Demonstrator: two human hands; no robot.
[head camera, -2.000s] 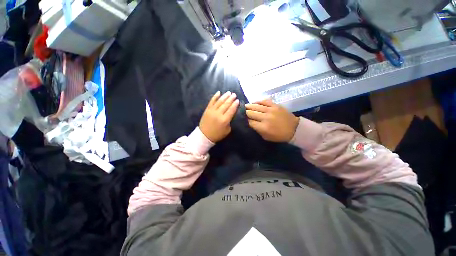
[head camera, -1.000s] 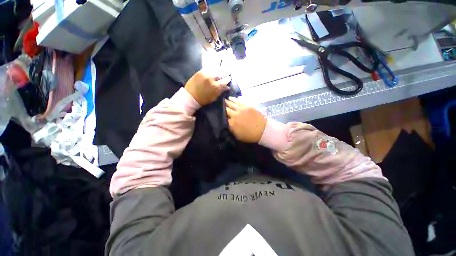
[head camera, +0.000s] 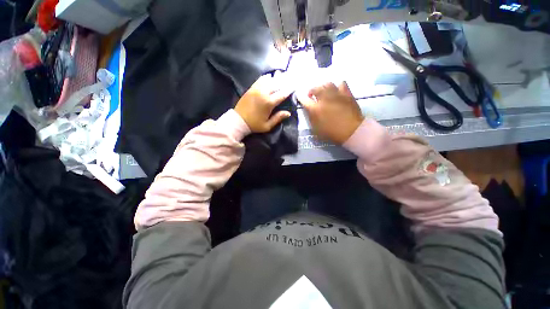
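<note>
A part-sewn black garment lies left of the needle, its near end over the table's front edge. My left hand grips its right edge, thumb and fingers on the cloth just in front of the presser foot. My right hand is beside it on the white table, fingers bent and slightly blurred near the cloth's edge; whether it pinches the cloth cannot be told. The sewing machine head is above, its lamp glaring on the cloth and the table by the needle.
Black-handled shears lie right of the needle, with a small blue and red tool and a dark item. White strips, a pink basket and a white box are at left. A black garment bundle hangs lower left.
The view has shifted. Both hands have moved up toward the needle from near the table's front edge. My right hand has moved right, away from my left. The cloth's near end has bunched and folded.
</note>
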